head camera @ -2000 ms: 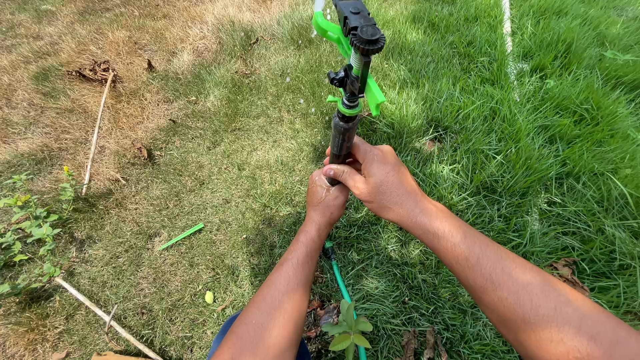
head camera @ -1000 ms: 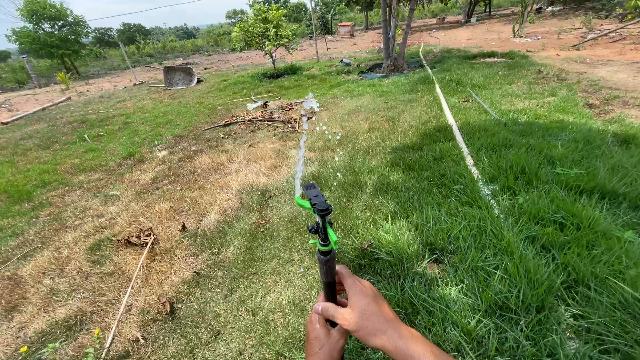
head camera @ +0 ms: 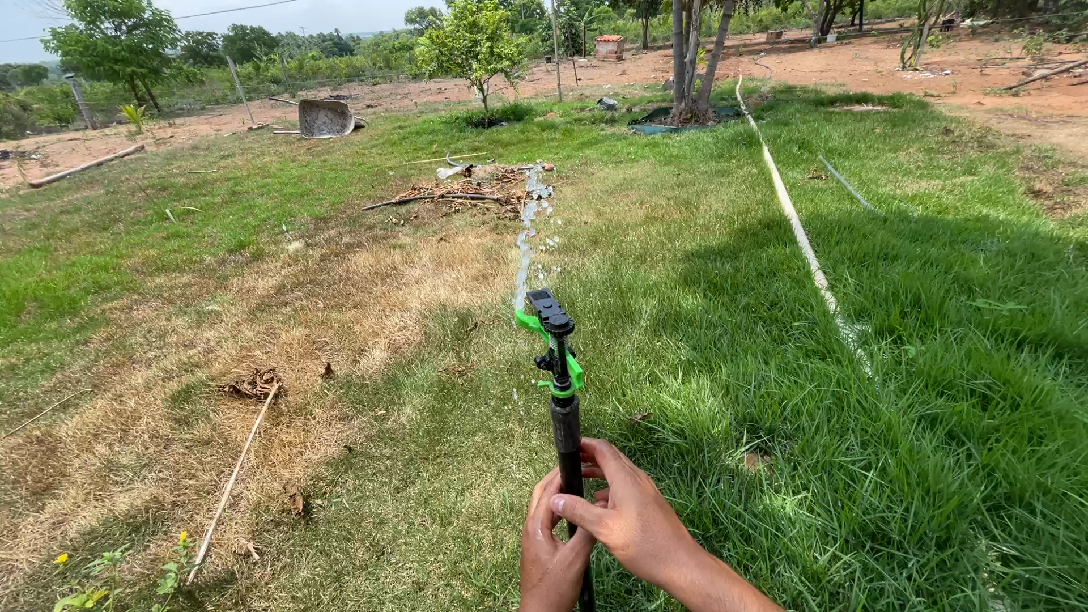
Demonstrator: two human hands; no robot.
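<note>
An impact sprinkler (head camera: 557, 340) with black and bright green plastic parts tops an upright black riser pipe (head camera: 567, 433). From its green nozzle a stream of water (head camera: 529, 234) shoots forward over the grass. My left hand (head camera: 552, 540) is wrapped around the pipe low down, its fingers wet. On the right side of the same pipe, my right hand (head camera: 625, 510) has its thumb across the front and its fingers behind. The two hands touch or nearly touch. The foot of the pipe lies out of view.
A long pale pipe or hose (head camera: 795, 217) runs through the grass at right. Dry branches (head camera: 480, 195) lie ahead, with an overturned wheelbarrow tray (head camera: 325, 119) farther off. A thin stick (head camera: 234, 480) lies at left. Trees (head camera: 697, 68) stand behind.
The view has tilted up from the ground to the yard. Both hands stay on the pipe; two seconds ago they were closer under the sprinkler, and now more bare pipe shows above them.
</note>
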